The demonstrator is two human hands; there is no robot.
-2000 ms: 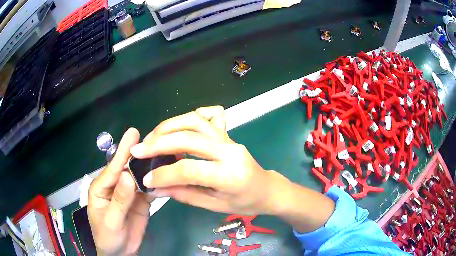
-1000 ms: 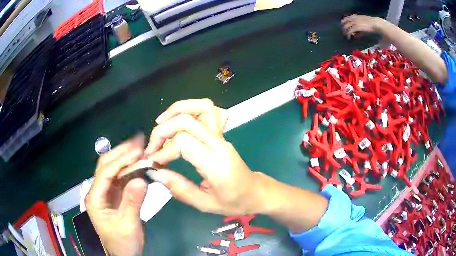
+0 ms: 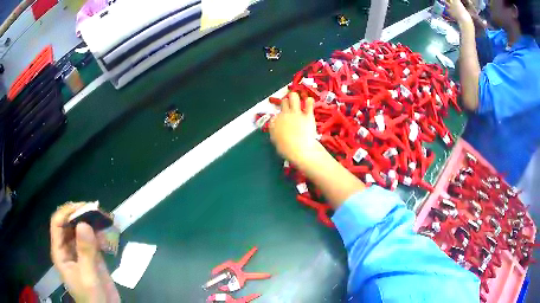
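Observation:
My left hand [image 3: 86,254] is at the lower left and pinches a closed watch body [image 3: 92,219], dark with a pale edge, between thumb and fingers. My right hand [image 3: 295,127] reaches to the left edge of the clamp pile [image 3: 379,112]. Its fingertips are at a red spring clamp with a white label; whether they grip it cannot be told. A white wipe [image 3: 135,264] lies on the green mat beside my left hand. Two spring clamps [image 3: 238,274] holding units lie on the mat at the bottom centre.
The dark green belt [image 3: 118,142] carries several open units [image 3: 173,118]. A pink tray [image 3: 441,195] of clamped units is at the lower right. A person in blue [image 3: 509,89] is at the upper right. Black trays [image 3: 35,112] and grey-white trays [image 3: 148,41] stand beyond the belt.
My right hand has left the watch body and moved right to the clamp pile. My left hand keeps the body. The view has turned right, and the open units appear further left.

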